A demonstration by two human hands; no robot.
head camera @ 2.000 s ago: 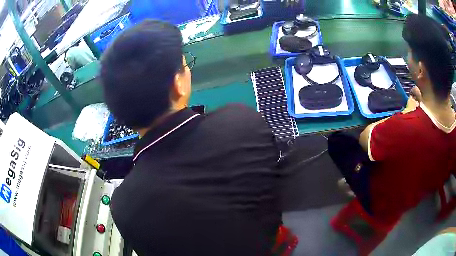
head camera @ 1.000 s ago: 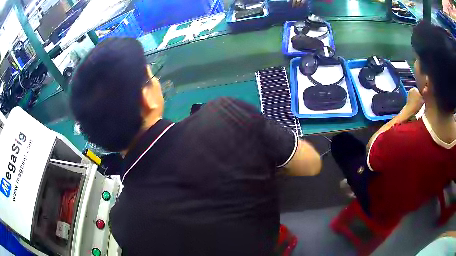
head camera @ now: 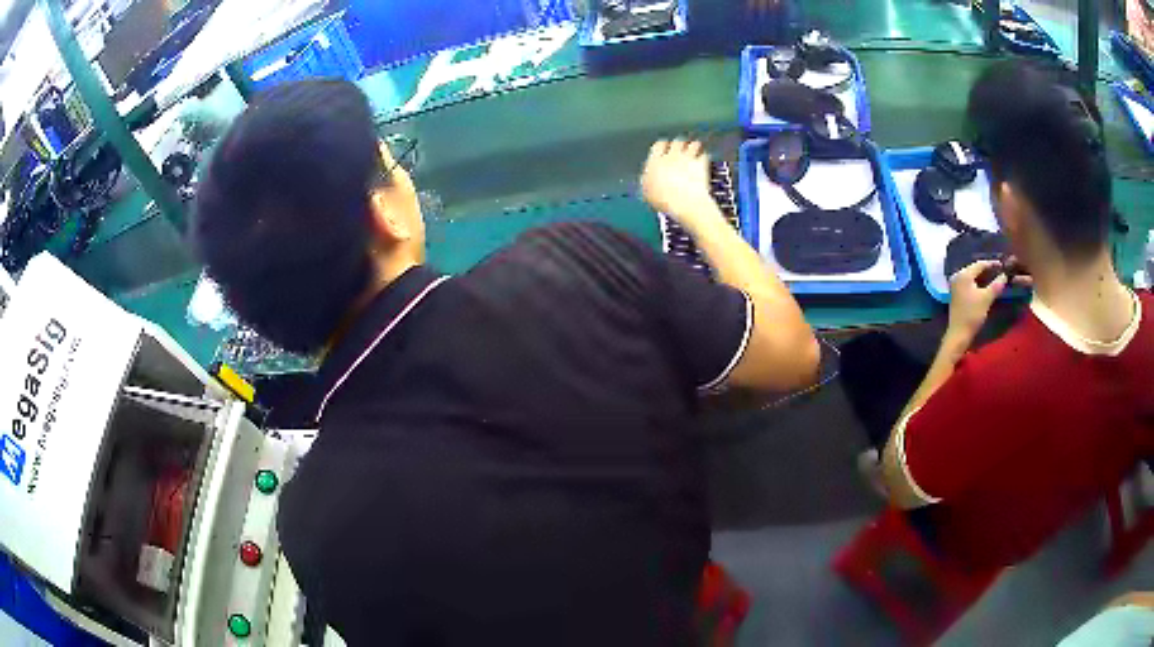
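Neither of my hands is in the picture. Nearest in front is a coworker in a black polo (head camera: pixel 519 442), seen from behind and leaning over the bench. The coworker's raised hand (head camera: pixel 676 177) is over the perforated strip (head camera: pixel 683 243). At the lower left stands the shield box (head camera: pixel 57 392), its white lid tilted up and marked MegaSig. Inside it is a small white block (head camera: pixel 156 568) by something red. Green, red and green push buttons (head camera: pixel 251 554) sit in a row on its front.
The green bench (head camera: pixel 544 152) runs across the view. Blue trays (head camera: pixel 825 286) hold black headphones and oval cases. A person in a red shirt (head camera: pixel 1031 423) sits at right, hands near a tray. Red stools (head camera: pixel 905 575) stand on the grey floor. A pale sleeve (head camera: pixel 1114 626) shows at the lower right.
The coworker's right arm has come out from the body and reached over the perforated strip; the head has shifted left overall. The person in red has leaned left, hands now by the right tray.
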